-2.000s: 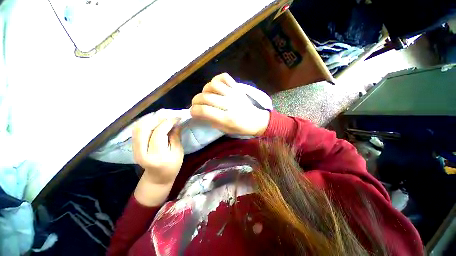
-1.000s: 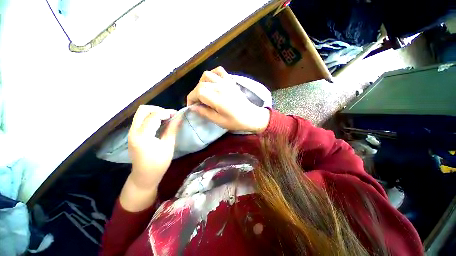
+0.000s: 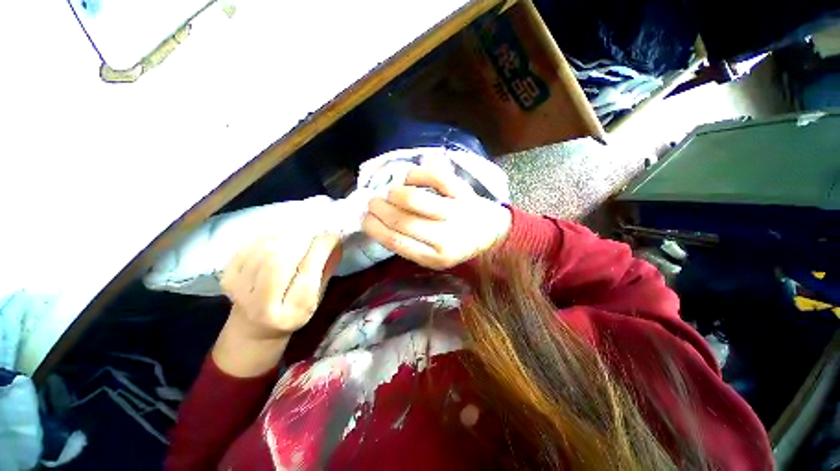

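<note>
A sleeve turned inside out (image 3: 267, 219), white to pale grey, is held over my lap in front of the table edge. Its left end reaches toward the table's front edge and its right end shows navy fabric above my right hand. My left hand (image 3: 281, 281) pinches it near its middle, fingers curled. My right hand (image 3: 428, 221) grips the sleeve just to the right, close to my left hand. Whether a small tool is in my fingers cannot be seen.
The white table (image 3: 230, 110) with a wooden edge is ahead and left. A brown cardboard box (image 3: 562, 78) with dark printing stands beyond it. A green-grey panel (image 3: 737, 166) is at right. Dark pieces with white edges (image 3: 129, 391) lie below the table at left.
More of the sleeve's white left part and some navy fabric above my right hand now show. My left hand has closed and turned. The view has shifted slightly.
</note>
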